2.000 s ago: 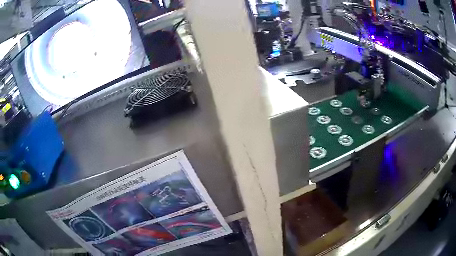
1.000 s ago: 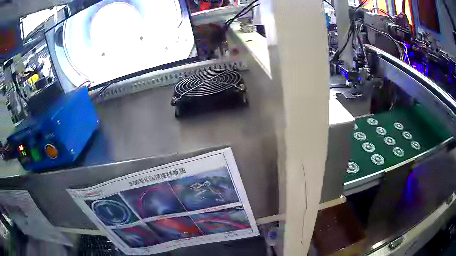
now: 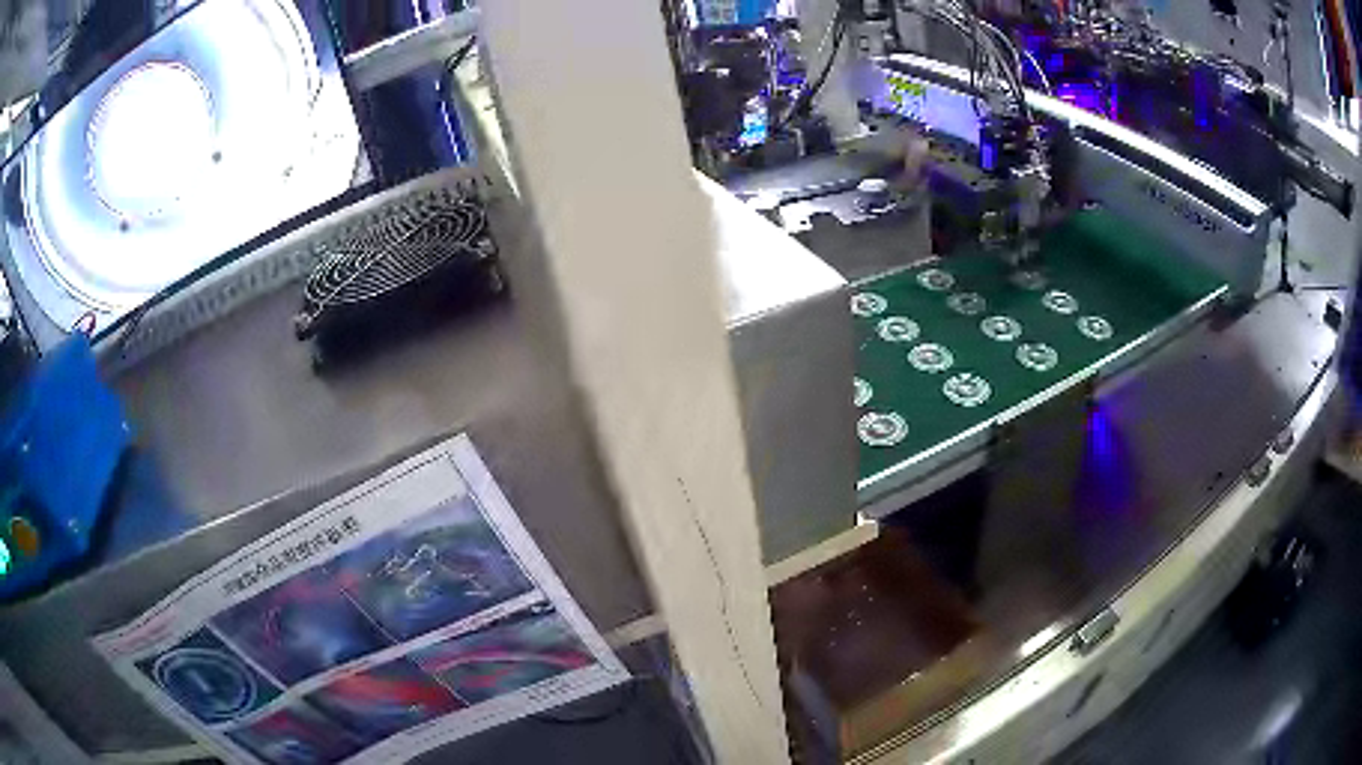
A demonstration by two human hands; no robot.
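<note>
Several silvery ring-shaped parts (image 3: 929, 357) lie in rows on the green conveyor belt (image 3: 1150, 269) at the right. The dark pick-and-place head (image 3: 1025, 187) with hoses is over the belt's far side. At the upper left the monitor (image 3: 179, 150) shows a large magnified bright ring with a white centre. Neither my left hand nor my right hand is in the picture.
A thick cream post (image 3: 620, 329) stands between bench and conveyor, beside a pale cover box (image 3: 799, 404). A black fan (image 3: 396, 269), blue control box (image 3: 63, 456) and defect sheet (image 3: 359, 605) are left. A brown bin (image 3: 881, 635) sits below the belt.
The view swung left, then back right, so the bench things now sit further left and more belt shows. The head is visible over the belt again.
</note>
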